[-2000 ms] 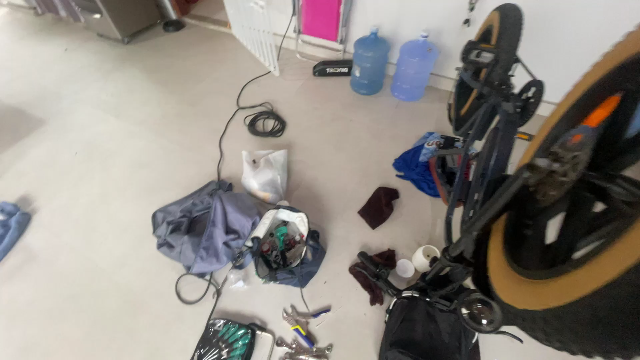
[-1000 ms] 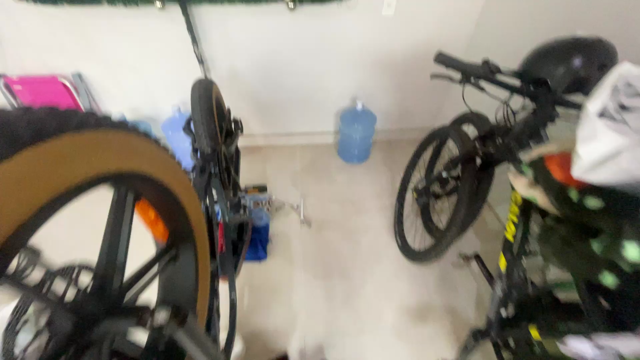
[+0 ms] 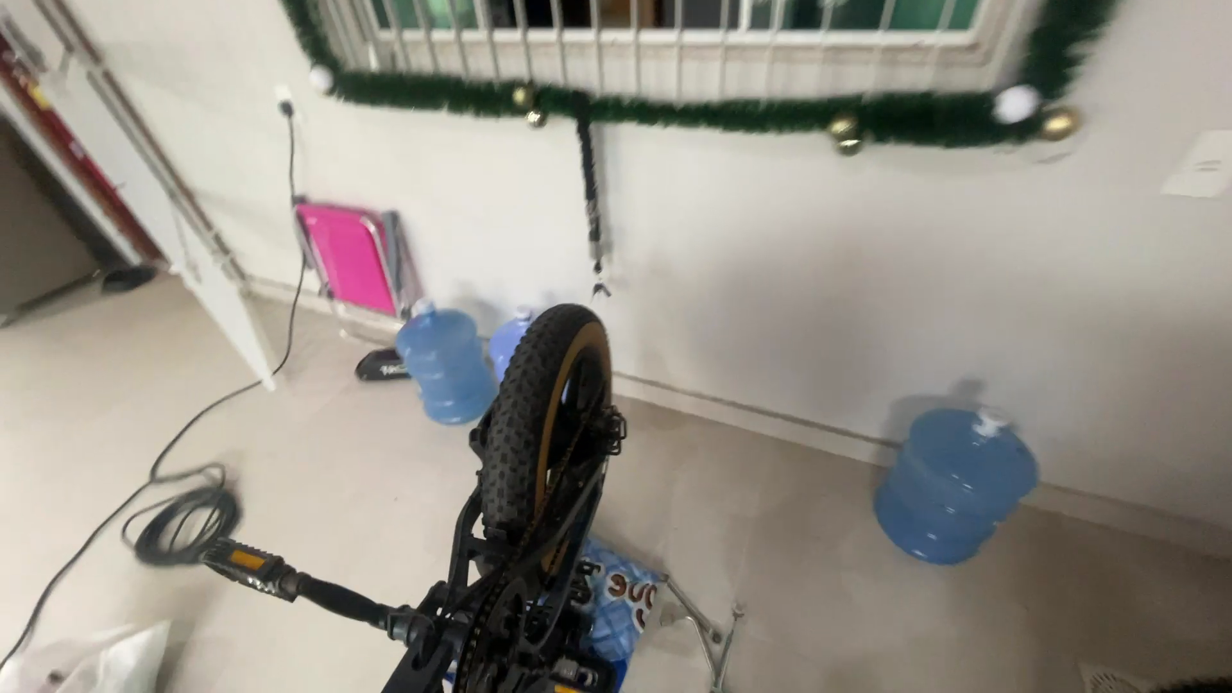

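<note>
Neither of my hands shows in the head view. A bicycle wheel with a knobby black and tan fat tyre [image 3: 525, 423] stands up in the middle, its top in front of the wall. Below it are the chainring [image 3: 491, 635] and a crank arm that reaches left to a black pedal with an orange reflector [image 3: 252, 568]. The lower part of the bicycle frame is cut off by the bottom edge. A blue printed bag [image 3: 621, 602] lies on the floor behind the bicycle, and a metal stand [image 3: 712, 635] with thin legs is just right of it.
Blue water jugs stand by the wall, one [image 3: 448, 361] left of the wheel and one [image 3: 956, 486] at right. A folded pink chair [image 3: 351, 258] leans there. A coiled black cable [image 3: 188, 525] and a white plastic bag [image 3: 111, 659] lie at left. A green garland [image 3: 712, 114] borders the barred window.
The view has swung a lot, from the floor bags to the right-hand bicycles and then back to the wall and window. No hand plainly shows in any frame.
</note>
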